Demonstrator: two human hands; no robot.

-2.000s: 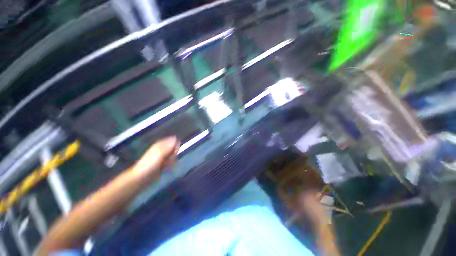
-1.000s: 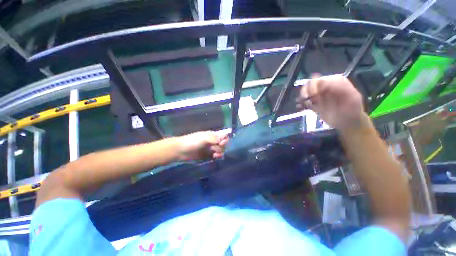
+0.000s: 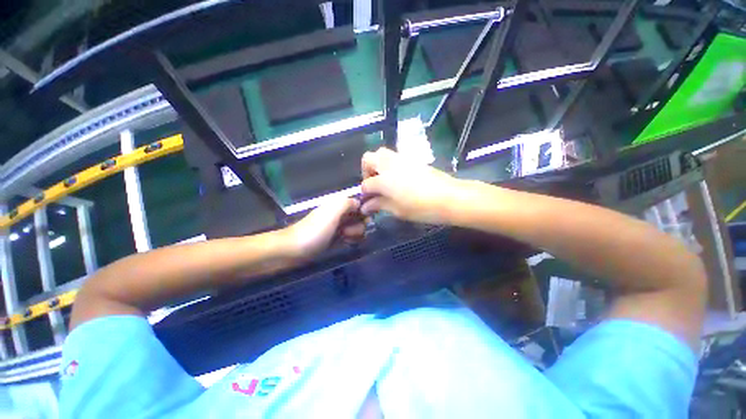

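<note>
A dark television set [image 3: 270, 307] stands between my body and the line, its back with rows of vent slots towards me. My left hand [image 3: 331, 227] and my right hand [image 3: 401, 186] meet at the top edge of the set, near the middle. Their fingers are bent and nearly touch. Something small and dark seems to be between the fingertips, but it is too small and blurred to name. A white paper-like piece [image 3: 415, 141] shows just beyond my right hand.
A dark metal frame [image 3: 391, 82] spans the line beyond my hands. A bright green screen [image 3: 695, 90] is at the upper right. Yellow roller strips [image 3: 102, 173] are at the left. A clear bag with a white label [image 3: 538, 152] lies right of centre. Cardboard [image 3: 724, 192] stands at the far right.
My right hand has come left and down to meet my left hand, which has stayed near the set's top edge. Earlier, my right hand was low at the right.
</note>
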